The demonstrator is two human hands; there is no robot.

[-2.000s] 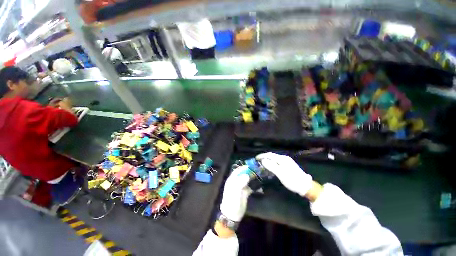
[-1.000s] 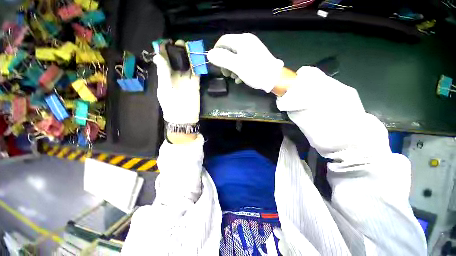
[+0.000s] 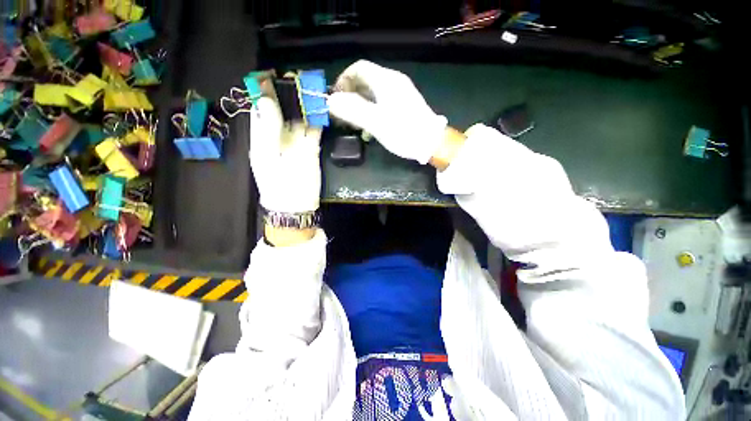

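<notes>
My left hand [image 3: 284, 156], in a white glove, holds a small black housing [image 3: 289, 100] upright. A teal binder clip [image 3: 254, 87] is on its left side and a blue binder clip [image 3: 314, 97] on its right side. My right hand [image 3: 380, 108], also gloved, has its thumb and fingers at the wire handles of the blue clip. The fingertips partly hide the handles. One black housing [image 3: 347, 150] lies on the green bench just right of my left hand. Another black housing [image 3: 515, 120] lies beyond my right wrist.
A mixed-colour clip heap [image 3: 78, 123] is at left. A teal clip [image 3: 195, 115] and a blue clip [image 3: 198, 148] lie on the black tray [image 3: 206, 205]. A lone teal clip [image 3: 698, 142] lies at right. A grey control box [image 3: 671, 279] is at lower right. Thin tools [image 3: 469, 23] lie on the far ledge.
The view has tilted down since the oldest frame. Since one second ago, my right hand has stayed at the blue clip's handles, and the blue clip now sits closer against the housing.
</notes>
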